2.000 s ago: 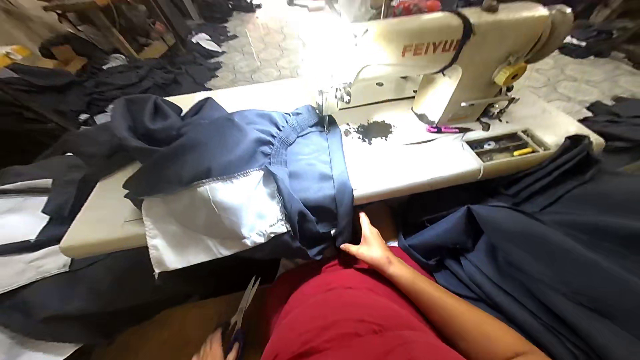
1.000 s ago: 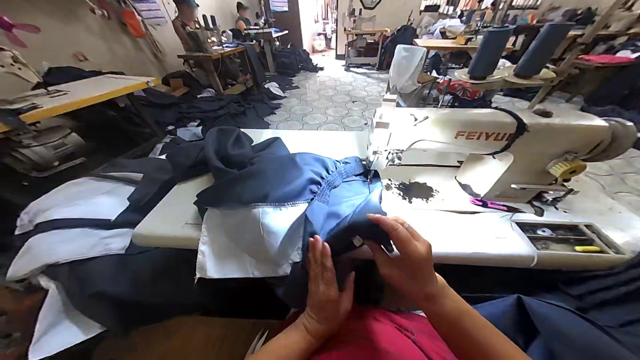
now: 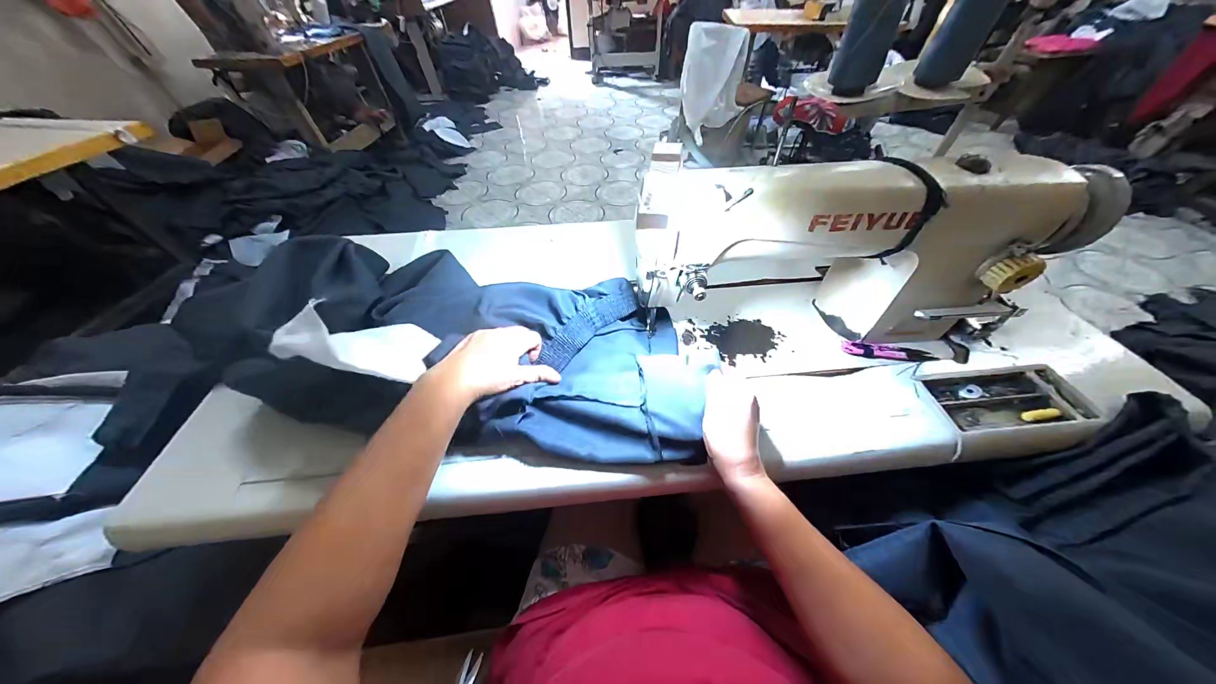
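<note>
A dark blue garment [image 3: 589, 399] with an elastic gathered waistband lies across the sewing machine table, its waistband edge at the needle of the Feiyue sewing machine [image 3: 807, 209]. My left hand [image 3: 489, 363] grips the cloth beside the waistband, thumb toward the machine. At the garment's right edge, my right hand [image 3: 731, 423] rests with the cloth against its fingers; whether it pinches the cloth is unclear. White pocket cloth [image 3: 361, 350] shows left of my left hand. The tips of metal scissors [image 3: 469, 667] show at the bottom edge, by my lap.
Pink-handled thread snips [image 3: 883, 351] lie on the machine bed. Right of them is a recessed tray [image 3: 1021, 425] with a bobbin and a yellow item. Thread cones [image 3: 869, 43] stand behind the machine. Dark cloth [image 3: 1073, 541] is heaped at the right, more at the left.
My hands were together at the garment's near edge; they are now apart, the left farther left near the waistband, the right at the right edge. The garment is spread flatter, with less white pocket cloth showing.
</note>
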